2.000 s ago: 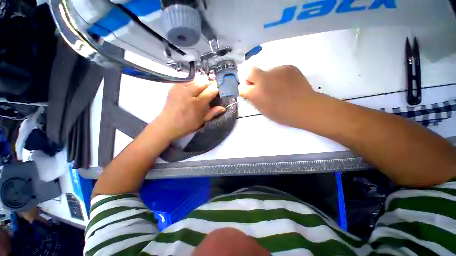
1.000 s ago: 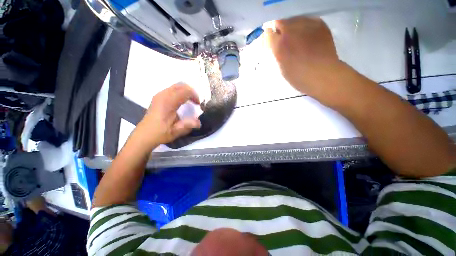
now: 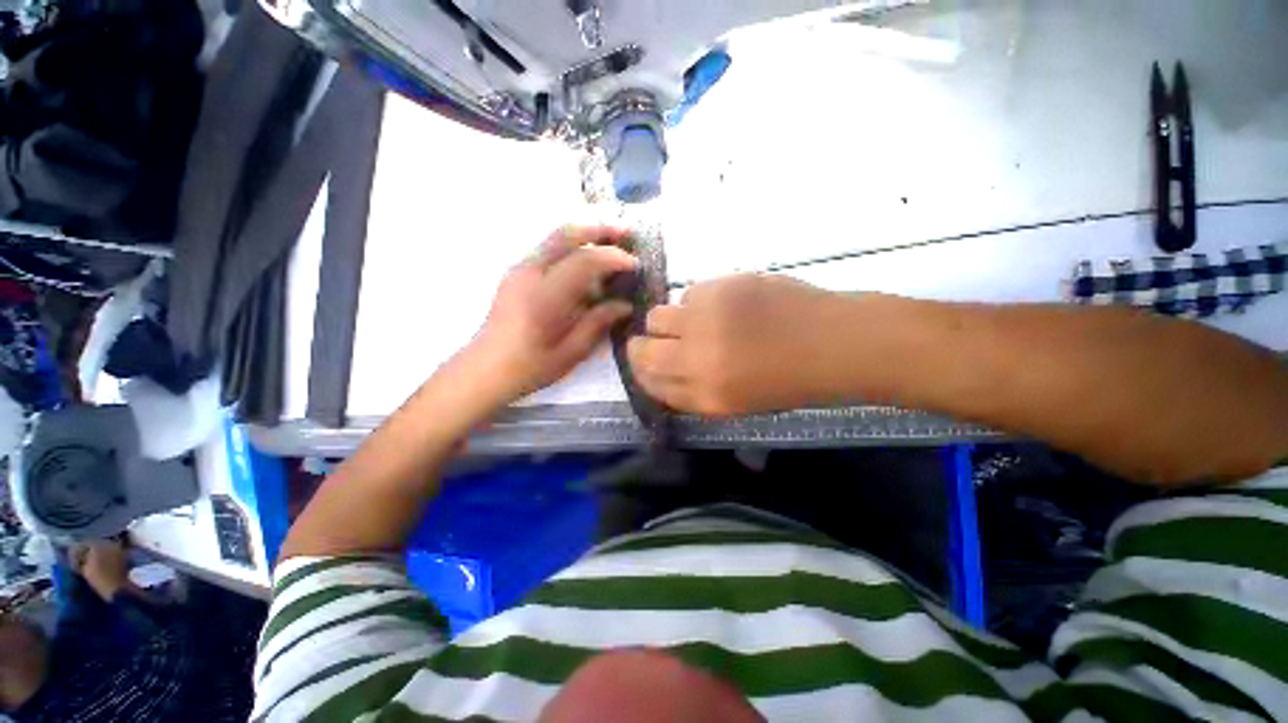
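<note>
A dark grey fabric strip runs from just below the grey-blue round attachment down over the table's front edge. My left hand pinches the strip from the left, its fingertips on a folded part. My right hand holds the strip from the right, fingers curled, close beside my left hand. The fingertips partly hide the strip. The needle area of the white sewing machine is washed out by glare.
Black thread snips lie at the right above a checked fabric strip. A bundle of cut strips hangs at the left. A measuring tape runs along the front edge. Blue bin below. Another person's hand shows at lower left.
My right hand has come down from beside the machine head onto the strip. My left hand has moved right and up and now grips it. The strip now hangs over the front edge.
</note>
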